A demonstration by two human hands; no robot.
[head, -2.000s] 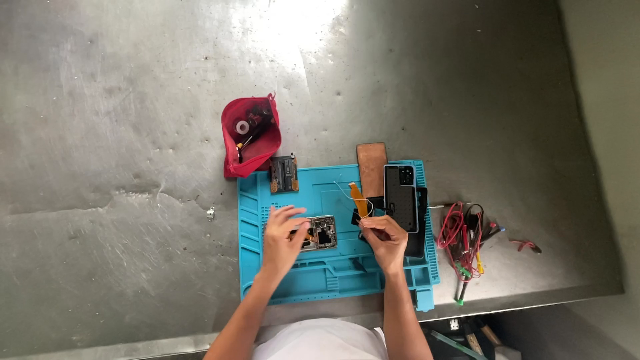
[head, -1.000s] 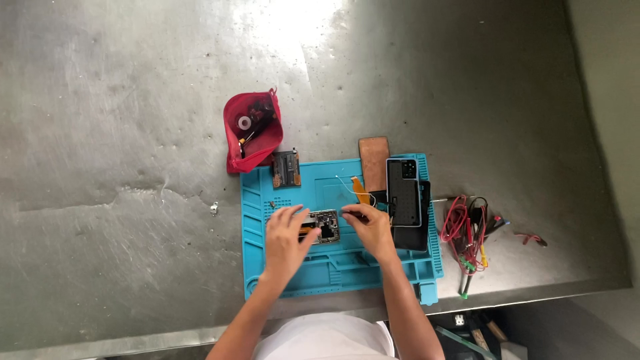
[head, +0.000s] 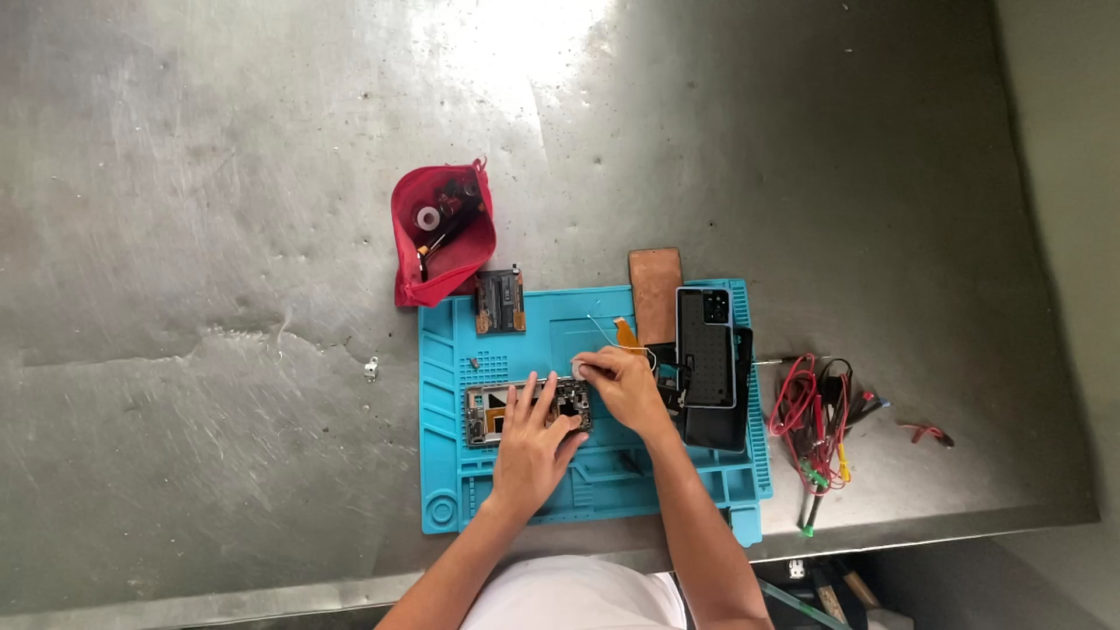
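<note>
An opened smartphone frame (head: 486, 418) with its inner parts bare lies sideways on a blue silicone repair mat (head: 442, 472). My left hand (head: 531, 437) rests over it, fingertips on its upper edge and right part. Pinched in my right hand (head: 619, 381) is a small pale round piece (head: 578, 368), held at the frame's upper right corner; what it is exactly I cannot tell. An orange flex cable (head: 625, 334) and a thin white wire lie just above that hand. A phone battery (head: 500, 300) sits at the mat's top left edge.
A red pouch (head: 444, 229) with tools stands behind the mat. On the right are a brown flat block (head: 655, 289), a phone back cover (head: 705, 350) over a black panel (head: 716, 429), and tangled red and black leads (head: 818, 420). The metal table's front edge (head: 910, 544) runs near my body.
My right hand has moved from beside the orange flex cable to the phone frame's upper right corner. The left hand now lies flatter over the frame.
</note>
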